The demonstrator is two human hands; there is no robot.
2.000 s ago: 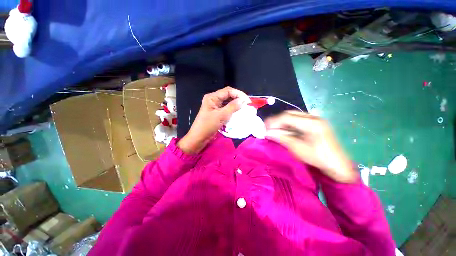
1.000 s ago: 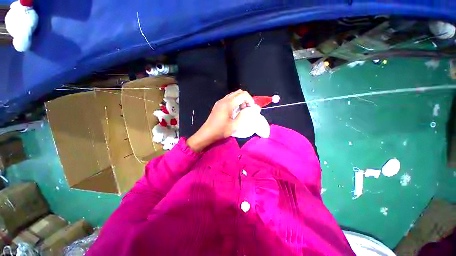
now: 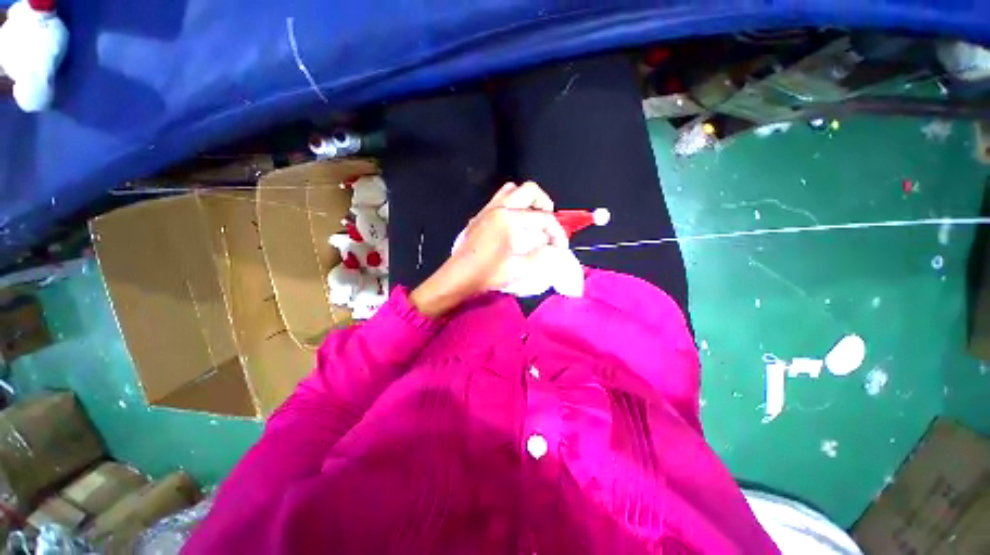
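My left hand (image 3: 502, 239) is closed around a white plush toy body (image 3: 548, 271) over my lap. A red Santa hat (image 3: 578, 221) with a white pompom sticks out to the right from under my fingers. White sewing thread (image 3: 782, 231) runs taut from the toy to the right edge of the picture. My right hand is out of the picture, and no needle can be seen. The fingers of my left hand hide part of the toy and where the hat meets it.
An open floor carton (image 3: 179, 304) beside my legs holds several hatted toys (image 3: 358, 255). A finished plush (image 3: 33, 54) is on the blue table cloth (image 3: 206, 76). Spools (image 3: 334, 143) lie under the table edge. White pieces (image 3: 809, 366) lie on the green floor; brown cartons stand lower left.
My right hand was at the toy two seconds ago and has left the picture to the right. The thread has become a taut line. My left hand keeps its hold, fingers slightly shifted.
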